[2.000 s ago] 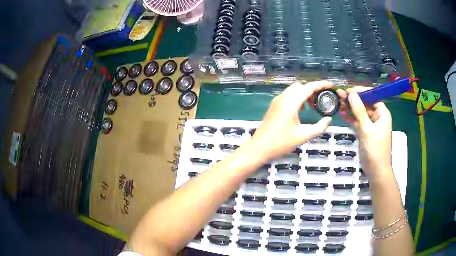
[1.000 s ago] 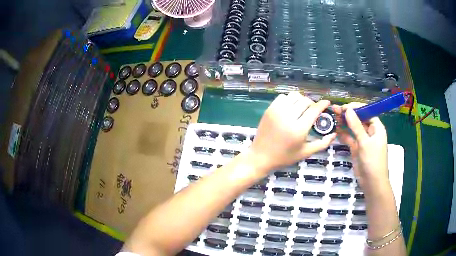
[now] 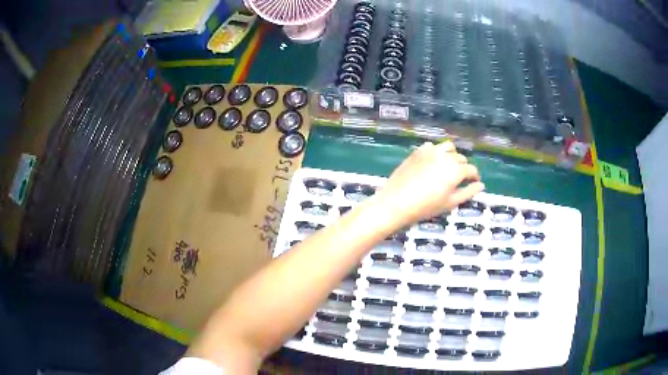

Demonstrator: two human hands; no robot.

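Observation:
My left hand (image 3: 432, 182) reaches in from the lower left, over the back edge of the white slotted tray (image 3: 546, 337). Its fingers are curled and partly hidden; whether they hold a component cannot be told. Rows of round black components (image 3: 427, 245) stand on edge in the tray slots, and my forearm hides some of them. The tray's lower right corner shows bare white. My right hand is not in view, and neither is the blue hand tool.
A brown cardboard sheet (image 3: 198, 242) with loose round components (image 3: 291, 143) lies left. Clear trays (image 3: 505, 95) with some black-filled columns lie behind. Stacked clear trays (image 3: 88, 168) stand far left. A pink fan (image 3: 293, 9) and blue-and-yellow item (image 3: 176, 18) are at the back.
My right hand and the blue tool have left the picture. My left hand has moved a little left, and the round component it held is no longer clearly visible. The view has shifted slightly.

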